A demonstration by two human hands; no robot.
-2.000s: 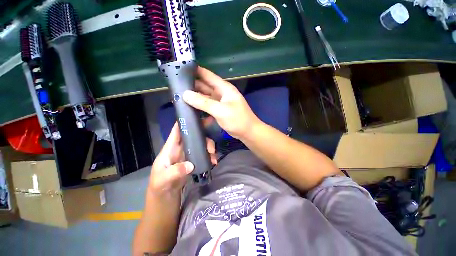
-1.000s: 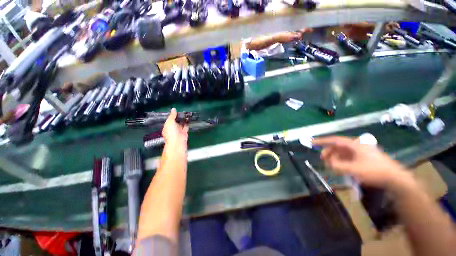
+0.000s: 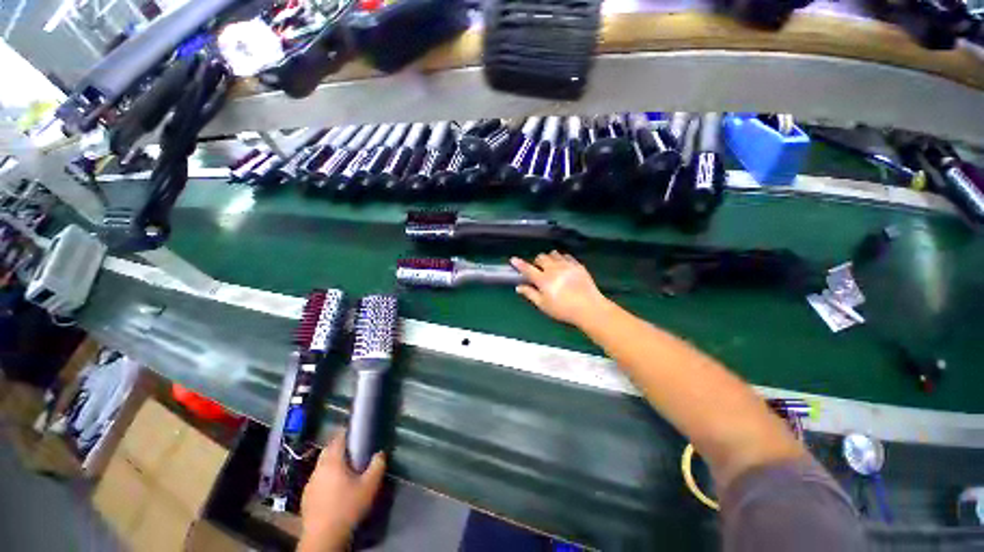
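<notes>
A hot-air brush [image 3: 488, 274] lies crosswise on the green conveyor, bristles to the left. My right hand [image 3: 559, 289] reaches over the conveyor with its fingers at this brush's handle end; whether they grip it is unclear. A second brush [image 3: 502, 229] lies parallel behind it, cord to the right. My left hand [image 3: 343, 491] is closed around the lower handle of a grey brush [image 3: 367, 404] near the bench edge, bristles up. Left of it lies a brush with an open handle [image 3: 286, 404], with a blue component and wiring showing.
A row of brushes [image 3: 415, 156] stands behind the conveyor, beneath a shelf [image 3: 356, 102]. A blue container [image 3: 768, 149] is at the back right. A tape roll [image 3: 693, 474] is partly hidden by my right arm. A carton [image 3: 162, 469] sits below the bench at left.
The view has swung left. My left hand has left the conveyor brushes and come down onto the grey brush. My right hand has moved from the right side to a conveyor brush.
</notes>
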